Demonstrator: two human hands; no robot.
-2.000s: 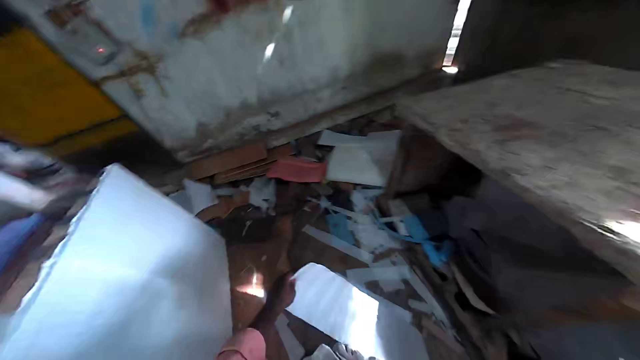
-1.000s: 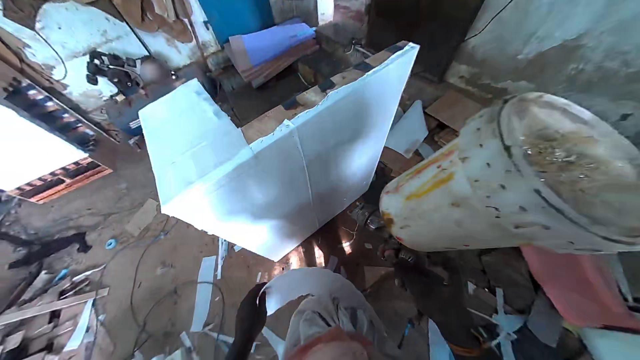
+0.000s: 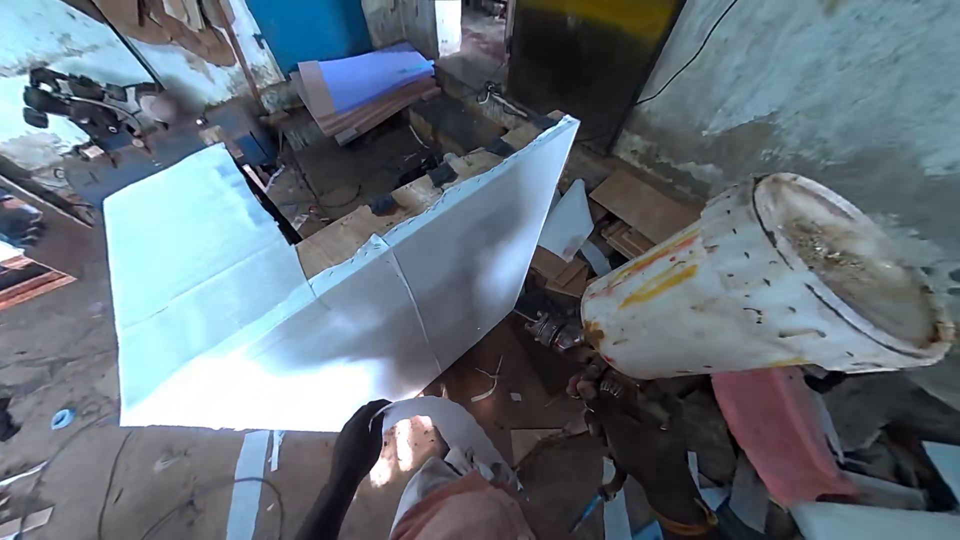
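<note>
My left hand [image 3: 361,442] grips the edge of a curved white sheet [image 3: 450,424] near my lap, below a large white-faced panel [image 3: 480,247]. The panel stands tilted, with a seam down its face and rough upper edges; another white section [image 3: 202,247] joins it at the left. My right hand [image 3: 604,394] is closed around a spray gun [image 3: 555,331], its metal fitting pointing toward the panel. A big stained white plastic container [image 3: 697,300] is mounted on the gun and hides part of it. A hose with a blue fitting [image 3: 589,512] hangs below this hand.
Wood offcuts [image 3: 637,206] and a white scrap [image 3: 568,221] lie behind the panel by the wall. Stacked sheets [image 3: 367,86] rest farther back. A red piece [image 3: 780,435] and debris are at right. A cable [image 3: 277,495] and a tape roll [image 3: 63,418] lie on the floor.
The view has swung far from the debris corner seen two seconds ago. The spray gun's container, absent from that frame, shows in the last two. The left hand still has the white sheet.
</note>
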